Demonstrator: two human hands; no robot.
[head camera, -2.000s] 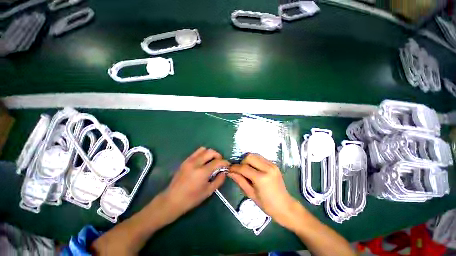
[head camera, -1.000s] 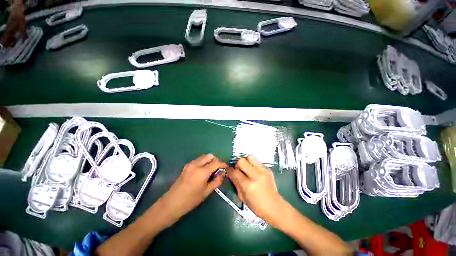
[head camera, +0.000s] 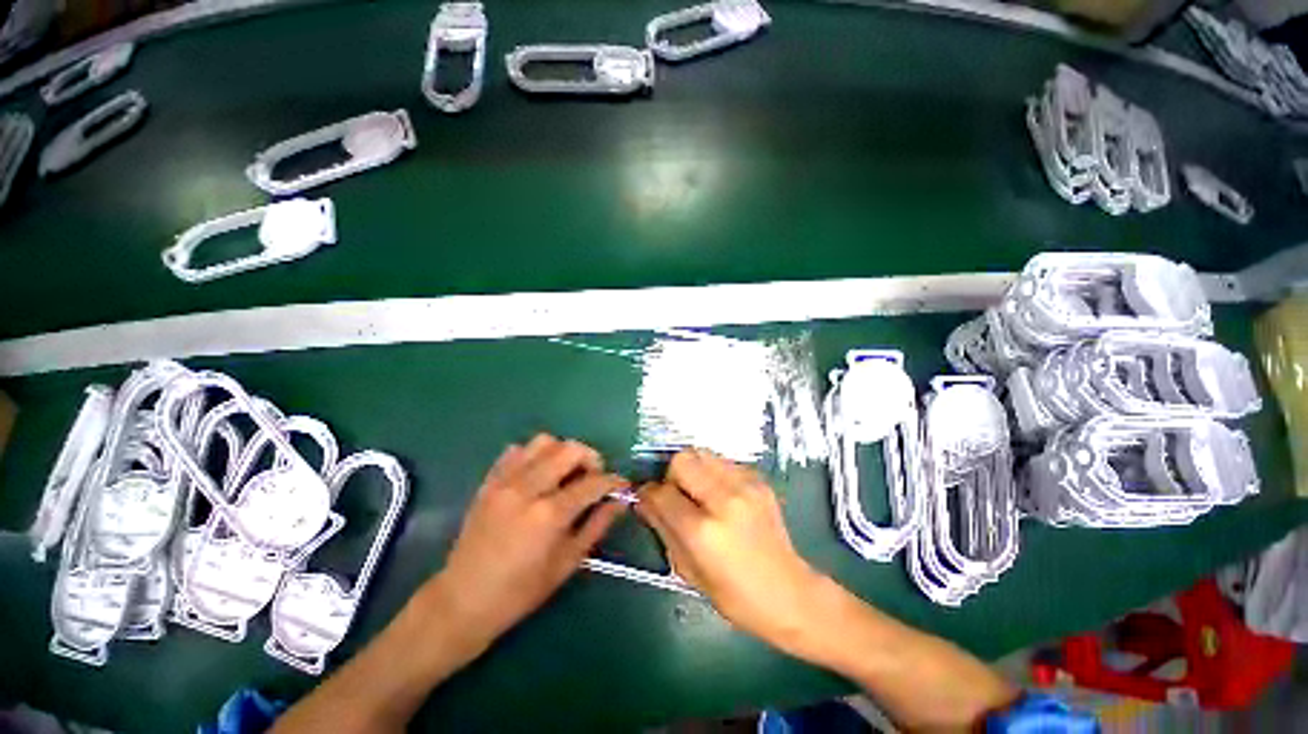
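My left hand (head camera: 528, 519) and my right hand (head camera: 722, 542) meet at the centre of the bench, fingertips pinched close together on the end of one white plastic frame (head camera: 641, 577). Only a thin side of this frame shows between the hands; the rest is hidden by the fingers and right hand. A small light piece shows between the fingertips; I cannot tell if it is a pin. A pile of thin silvery pins (head camera: 706, 397) lies just beyond my hands.
A loose heap of frames (head camera: 230, 574) lies at left. Two narrow rows of frames (head camera: 964, 495) and thick stacks (head camera: 1140, 473) stand at right. Beyond the white strip (head camera: 474, 316), frames lie on the green belt (head camera: 574, 215). A red stool (head camera: 1191, 653) shows below right.
The held frame has turned nearer to level and its round end no longer shows. Both hands stay together at its end. The view has shifted, and frames on the belt appear further left.
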